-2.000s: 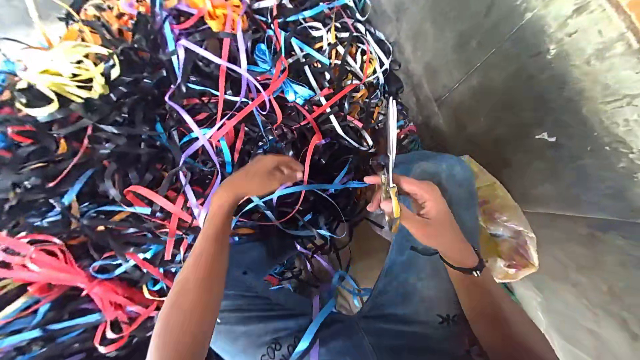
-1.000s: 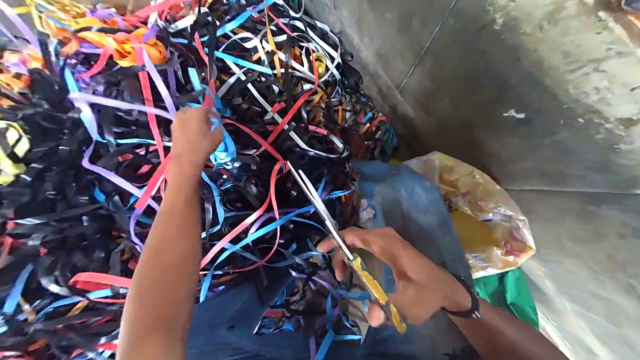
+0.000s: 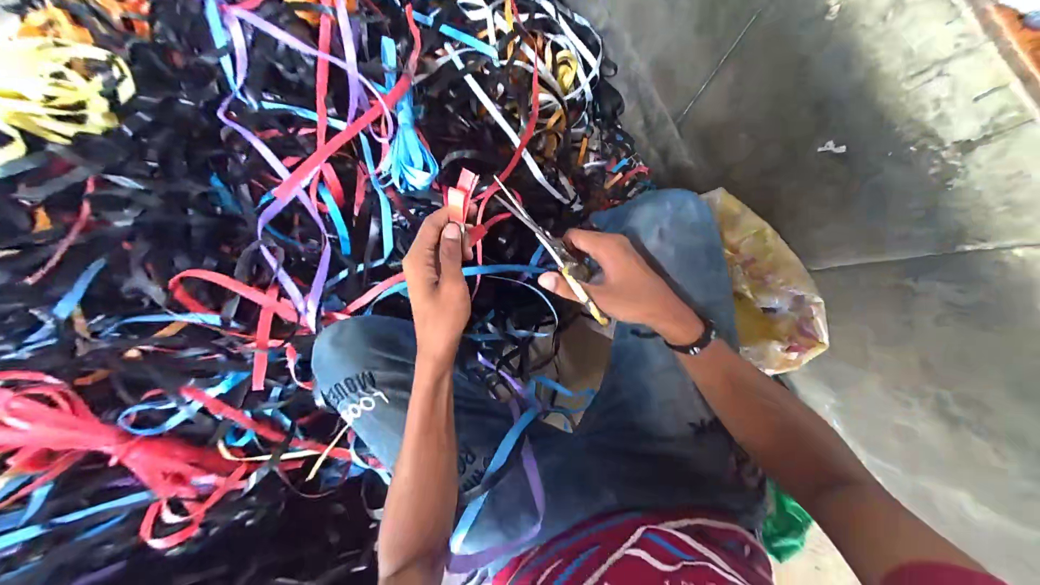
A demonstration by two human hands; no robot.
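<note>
My left hand (image 3: 441,280) pinches a folded red strip (image 3: 460,199) upright between thumb and fingers, above the heap of ribbon-like strips. Just right of it, my right hand (image 3: 621,276) holds metal scissors (image 3: 552,245) with yellow on the handle. Their blades point up and left, near the red strip but apart from it, and look closed or nearly so. A tied blue bundle (image 3: 410,154) lies beyond my left hand. A purple strip (image 3: 532,479) and blue strips hang over my lap.
Tangled black, red, blue, white and purple strips (image 3: 162,179) fill the left side. A yellow bundle (image 3: 65,85) and a red bundle (image 3: 122,443) lie there. To the right stand a yellowish plastic bag (image 3: 768,284), a green bag (image 3: 784,524) and a grey concrete surface (image 3: 918,349).
My left hand has come back from the heap toward the scissors and now holds a folded red strip. The scissors remain in my right hand.
</note>
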